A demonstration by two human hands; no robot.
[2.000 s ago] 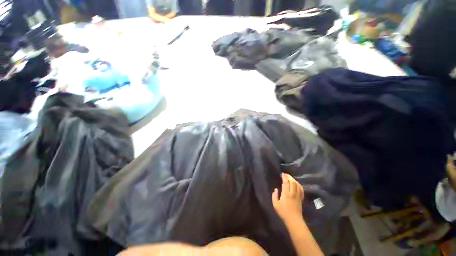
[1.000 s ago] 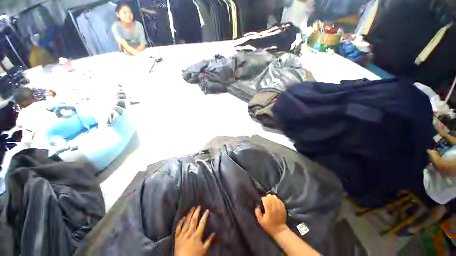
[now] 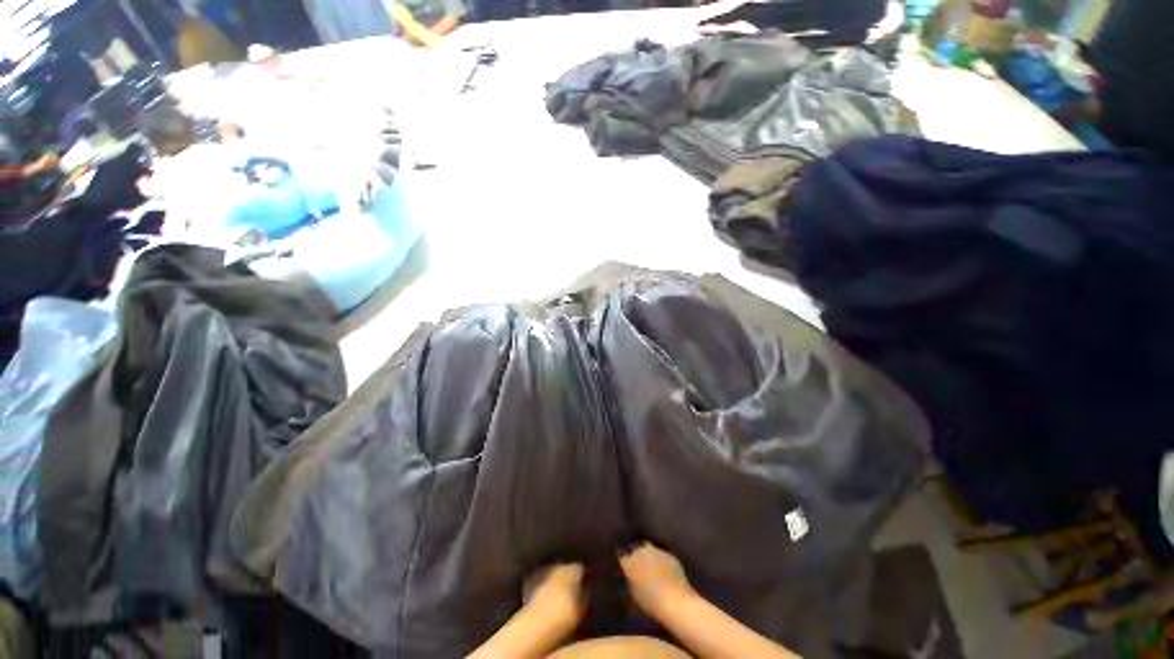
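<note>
A dark lined garment [image 3: 547, 438] lies spread in front of me, shiny grey lining up, with a matte shell border and a white care label [image 3: 796, 524] low on its right part. Its top edge rests on the white table [image 3: 502, 232] and its lower part hangs towards me. My left hand [image 3: 556, 595] and my right hand [image 3: 654, 579] are close together at its lower middle. Both hands have curled fingers on the cloth and appear to grip it; the fingertips are partly hidden.
Another dark lined garment [image 3: 193, 399] hangs at the left beside light-blue cloth [image 3: 52, 386]. A puffy light-blue neck pillow [image 3: 354, 251] lies behind it. A dark garment heap [image 3: 734, 103] is at the back, a navy heap [image 3: 991, 296] at the right. A person's arms [image 3: 419, 23] show at the far edge.
My left hand, out of view two seconds ago, has come onto the garment. Both hands have moved from lying spread on the lining to its lower middle, with fingers now curled.
</note>
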